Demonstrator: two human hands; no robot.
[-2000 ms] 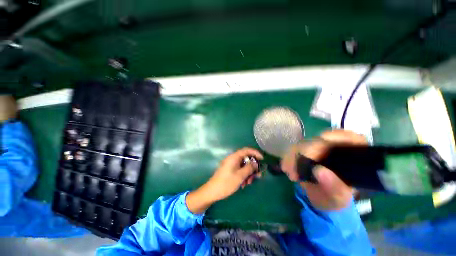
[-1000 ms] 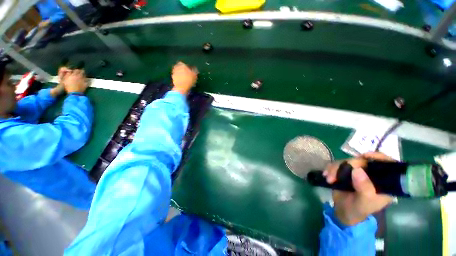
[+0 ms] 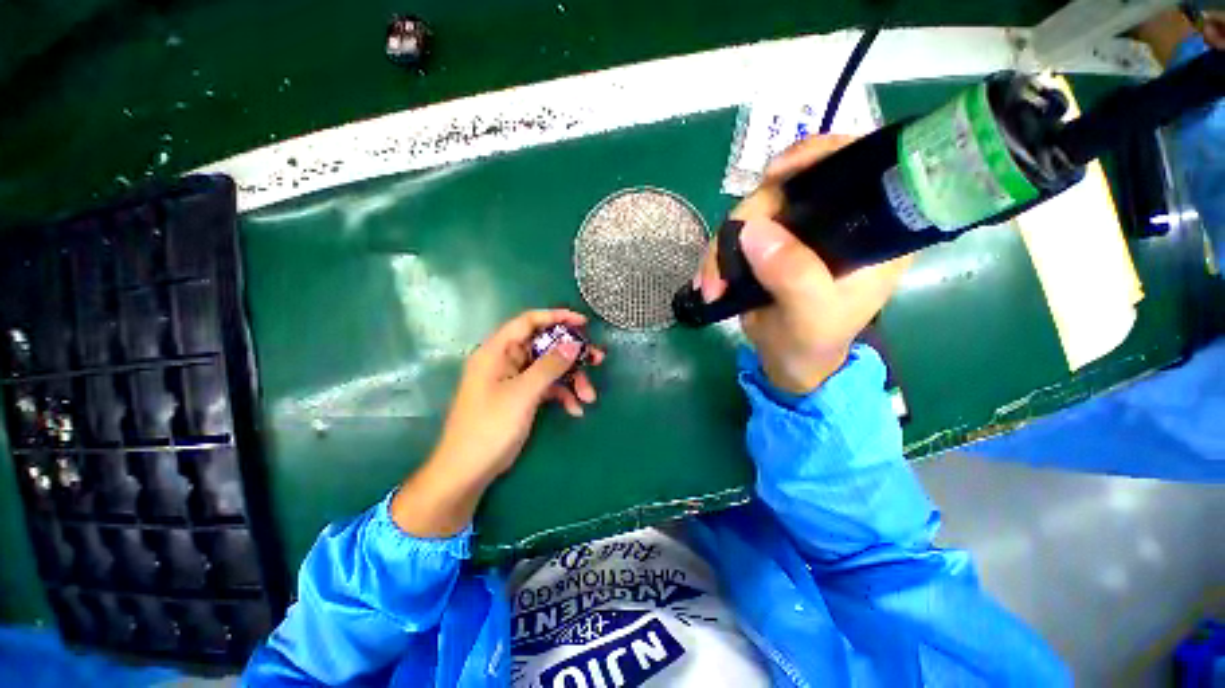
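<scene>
My left hand (image 3: 508, 383) holds a small dark round unit (image 3: 559, 344) with shiny silver bits between its fingertips, just left of and below the screw dish. My right hand (image 3: 803, 276) grips the electric screwdriver (image 3: 873, 191), a thick black cylinder with a green-and-white label. Its black nose points down and left, at the lower right rim of the dish. The round silver-grey screw dish (image 3: 642, 258) lies flat on the green bench. The bit tip is too small to make out.
A black compartment tray (image 3: 132, 417) at left holds a few shiny units. Beyond the white rail (image 3: 403, 132), a dark unit (image 3: 407, 40) lies on the green belt. A plastic bag (image 3: 768, 129), driver cord (image 3: 849, 78) and pale yellow sheet (image 3: 1079, 269) are at right. Another person's blue sleeve shows at the right edge.
My left hand has come back from reaching over the tray towards the belt and now holds a unit near the dish. The driver's rear end is tilted upward more. The view has shifted.
</scene>
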